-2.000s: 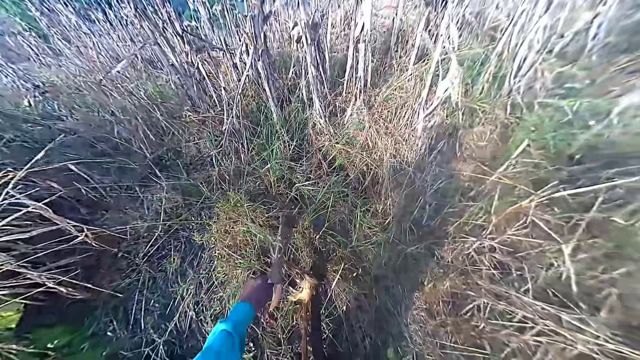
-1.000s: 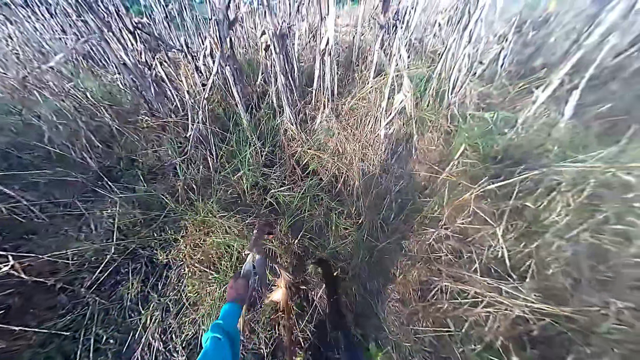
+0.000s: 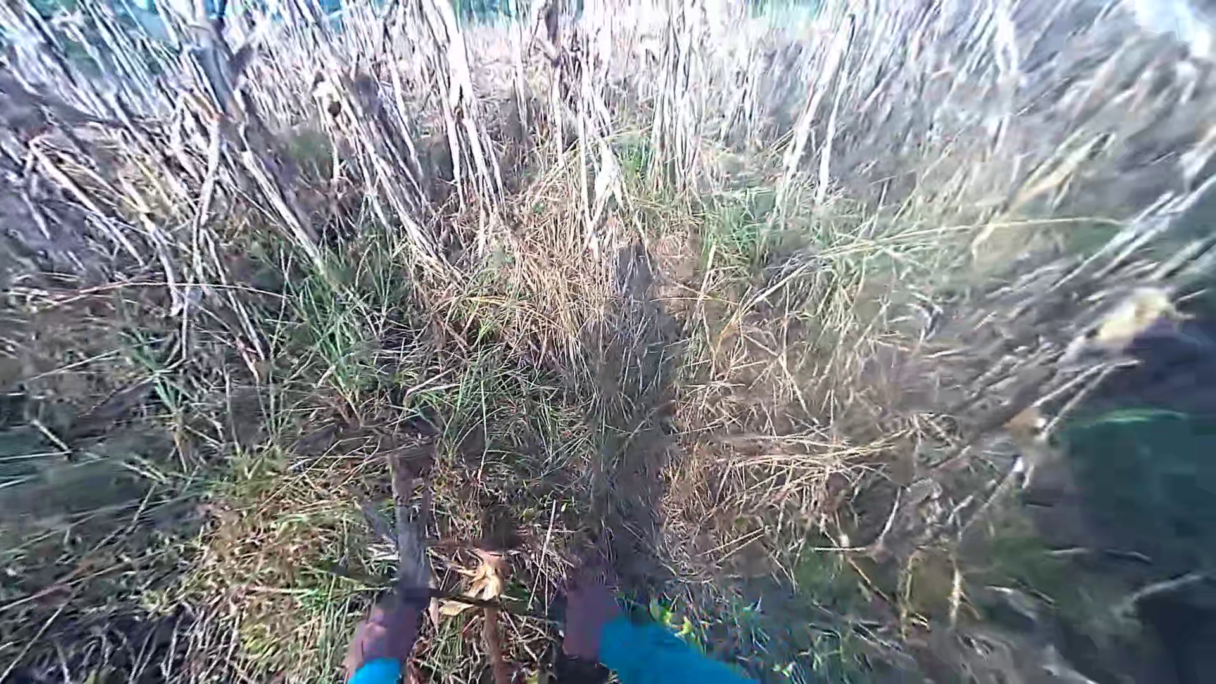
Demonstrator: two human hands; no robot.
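Observation:
At the bottom, left of centre, my left hand (image 3: 385, 627) in a blue sleeve is closed around the lower end of a long, greyish-brown tool or stick (image 3: 410, 522) that points up and away; blur hides its exact kind. My right hand (image 3: 587, 617), also blue-sleeved, is at the bottom centre, blurred and dark; its fingers and anything in them cannot be made out. Between the hands stands a brown stalk with a pale dry husk or leaf (image 3: 483, 581), and a thin dark stem crosses in front of it.
Dry standing stalks (image 3: 465, 114) fill the far side. Green grass (image 3: 332, 323) and flattened straw (image 3: 798, 456) cover the ground around a dark shadow (image 3: 627, 408). Blurred stalks and a dark green shape (image 3: 1140, 465) lie at the right edge.
My right hand has come into view at the bottom centre; neither earlier frame shows it clearly. The view has shifted to the right. My left hand still holds the long object.

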